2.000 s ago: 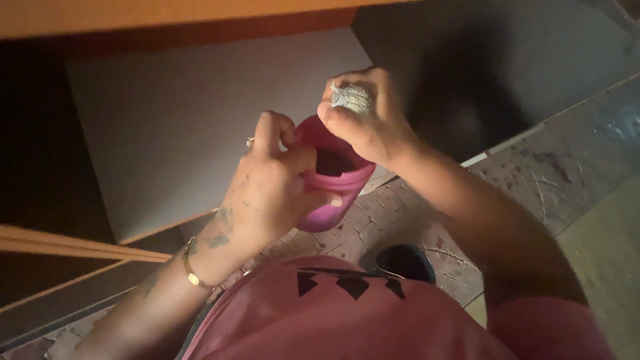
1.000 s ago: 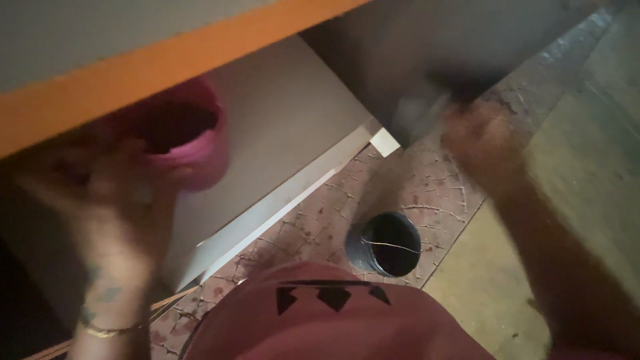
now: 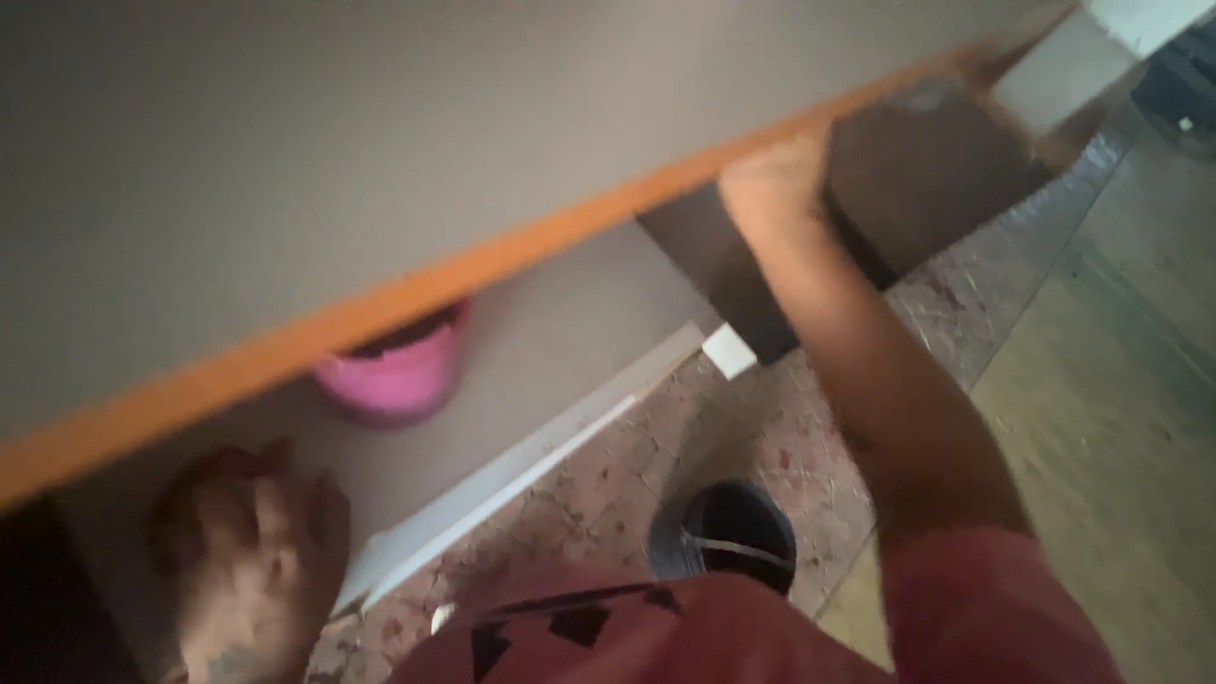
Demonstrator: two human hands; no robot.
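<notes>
A pink plastic container [image 3: 404, 375], dark inside, stands on a grey shelf panel [image 3: 560, 313] under an orange-edged board, which hides its far part. My left hand [image 3: 261, 522] is below and left of the container, apart from it; its fingers are bent and blurred over something brownish, and I cannot tell whether it is gripped. At the upper right, my right hand [image 3: 774, 180] reaches to the orange edge, with its fingers mostly hidden behind the board or in blur. What it touches does not show.
The grey board with its orange edge [image 3: 589, 223] spans the top. A dark panel [image 3: 722, 275] and a white block [image 3: 730, 351] are beside the shelf. A black bucket [image 3: 736, 537] with a handle stands on the cracked, stained floor [image 3: 608, 475].
The pink container, held in both hands two seconds ago, now stands on the shelf with my hands off it. The right hand has moved up to the board's edge. The view has shifted.
</notes>
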